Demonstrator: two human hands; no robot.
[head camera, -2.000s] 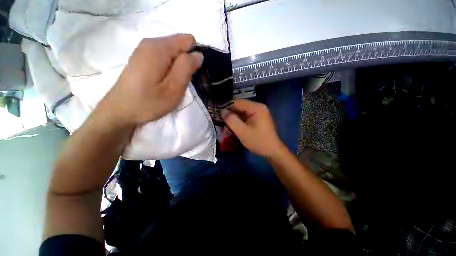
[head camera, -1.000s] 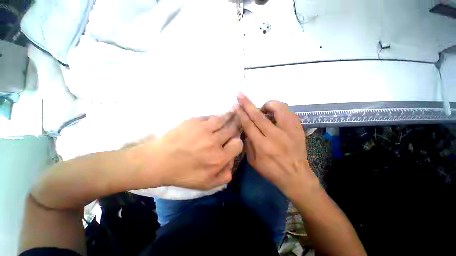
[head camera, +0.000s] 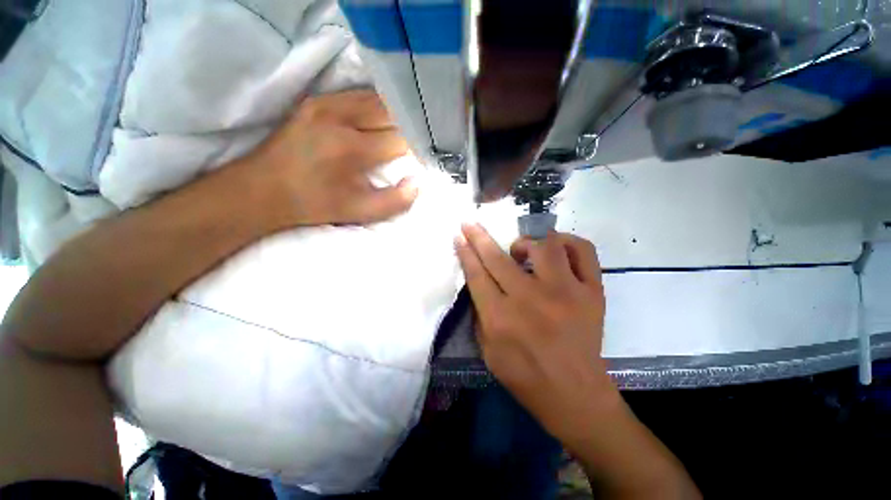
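Observation:
The white quilted lining (head camera: 293, 332) lies left of the needle area and hangs over the table's front edge. A narrow dark fabric edge (head camera: 451, 327) runs along its right side. My left hand (head camera: 337, 161) lies on the lining near the presser foot, its fingers partly lost in glare. My right hand (head camera: 537, 322) lies at the lining's right edge, with its fingertips just in front of the needle. Whether its fingers pinch the cloth cannot be told. The presser foot is washed out by bright light.
The sewing machine head (head camera: 430, 59) with its blue stripe fills the top. A grey tension knob (head camera: 696, 122) juts out at the upper right. The machine bed (head camera: 723, 303) has a dark seam line. A measuring tape (head camera: 713, 375) runs along the front edge.
The view has moved up to the machine head. My left hand has moved away from my right hand, up and left onto the lining. My right hand is now near the needle.

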